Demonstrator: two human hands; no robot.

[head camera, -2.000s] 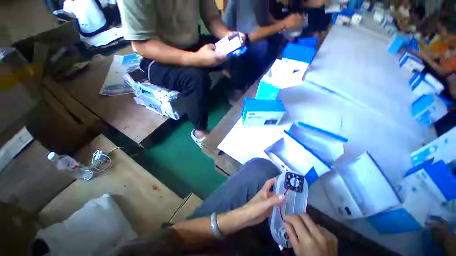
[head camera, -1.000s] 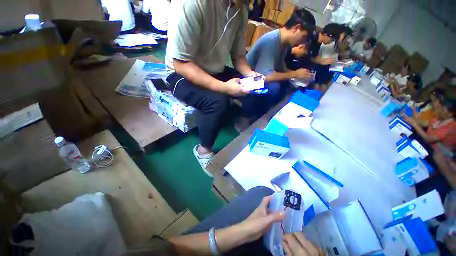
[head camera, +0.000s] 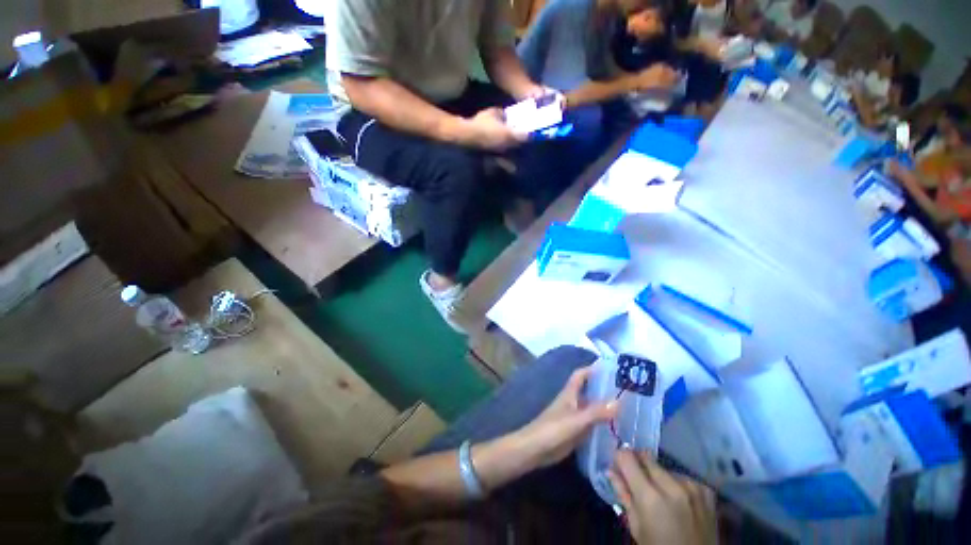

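A long oval translucent housing half point(head camera: 642, 418) lies over my lap, tilted, with a black square fan point(head camera: 636, 375) at its far end. A thin red wire point(head camera: 615, 426) runs from the fan toward the near end. My left hand point(head camera: 570, 420) grips the housing's left edge, thumb over the wire. My right hand point(head camera: 662, 500) is over the near end, fingertips together at a small pale part near the wire. Whether the right fingers pinch the wire or that part is too blurred to tell. The near end is partly hidden by the right hand.
Open white-and-blue cartons point(head camera: 788, 415) lie on the white-covered table point(head camera: 745, 245) to the right. A closed blue-topped carton point(head camera: 582, 253) stands ahead. A seated person point(head camera: 426, 106) holds a small white box. On the left board point(head camera: 245, 367) are a bottle point(head camera: 165, 319), cable point(head camera: 229, 314) and white cloth bag point(head camera: 197, 468).
The view has shifted between frames. My right hand has moved slightly up the housing from its place one second ago. My left hand keeps its hold on the housing.
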